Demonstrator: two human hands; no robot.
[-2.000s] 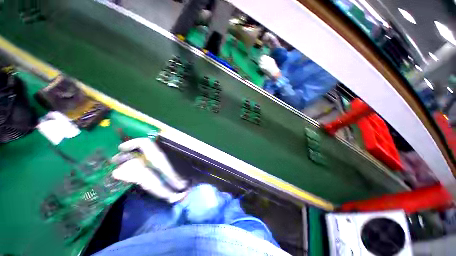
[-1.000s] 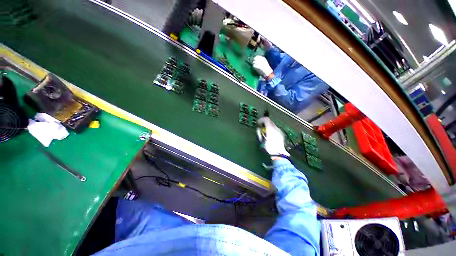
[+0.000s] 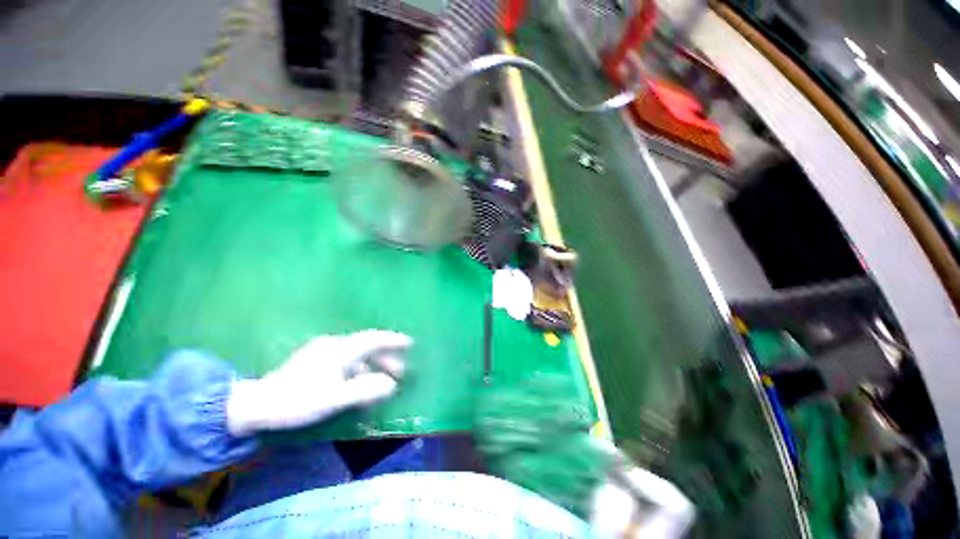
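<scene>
My left hand (image 3: 321, 381), in a white glove, is over the front of the green mat with its fingers apart, holding nothing. My right hand (image 3: 640, 505), also gloved, is blurred at the bottom edge, right of the mat's corner. It grips a blurred green PCB panel (image 3: 537, 434) that reaches over the mat's front right corner. The number of boards in it is unclear. A row of PCB panels (image 3: 263, 143) lies at the mat's far left edge. Dark blurred panels (image 3: 718, 437) show on the conveyor.
The clear fume hood (image 3: 405, 198) and fan (image 3: 490, 226) stand at the back right. A thin black tool (image 3: 487, 342) lies below the white cloth (image 3: 513, 292) and tip-cleaning tray (image 3: 551, 316). The conveyor belt (image 3: 621, 284) runs along the right; a red-lined tray (image 3: 58, 263) is left.
The view has swung left onto the mat. My right hand has left the conveyor and now holds a green panel by the mat. My left hand has come into view.
</scene>
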